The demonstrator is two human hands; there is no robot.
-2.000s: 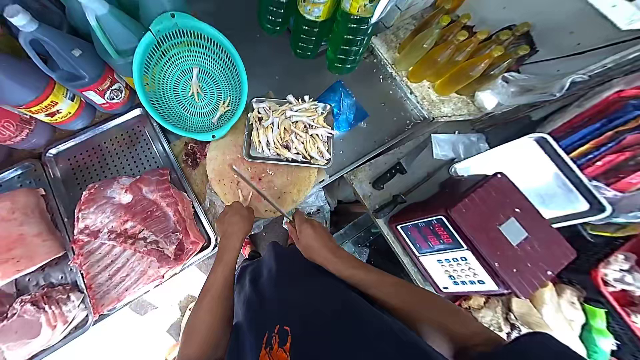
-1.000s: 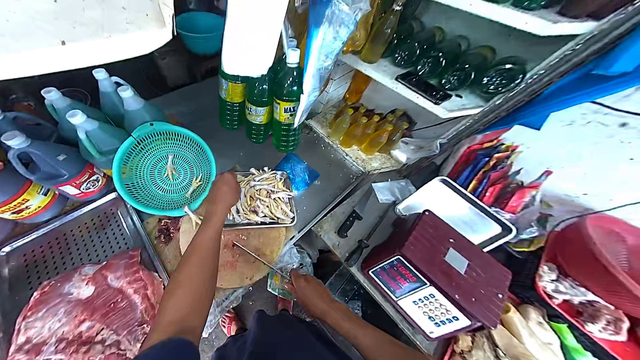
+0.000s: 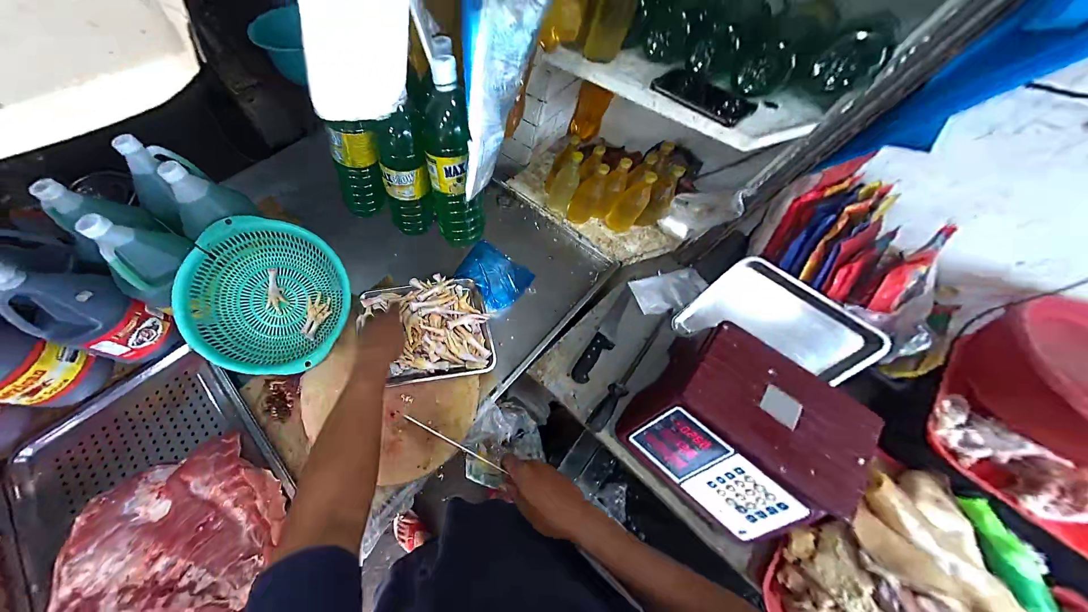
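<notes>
My left hand is at the left edge of a metal tray heaped with chicken feet; a foot shows at its fingertips, but its grip is unclear. My right hand is closed around the handle of a knife, whose thin blade points left over a round wooden chopping board. The tray overlaps the board's far edge. Two chicken feet lie in a turquoise plastic colander, to the left of my left hand.
Raw meat fills part of a perforated metal tray at lower left. Jugs and green bottles stand behind. A blue plastic bag lies beside the feet. Two more knives and a digital scale are at right.
My left hand has moved from the chopping board to the tray of chicken feet. The knife stays in my right hand over the board. The view has tilted up.
</notes>
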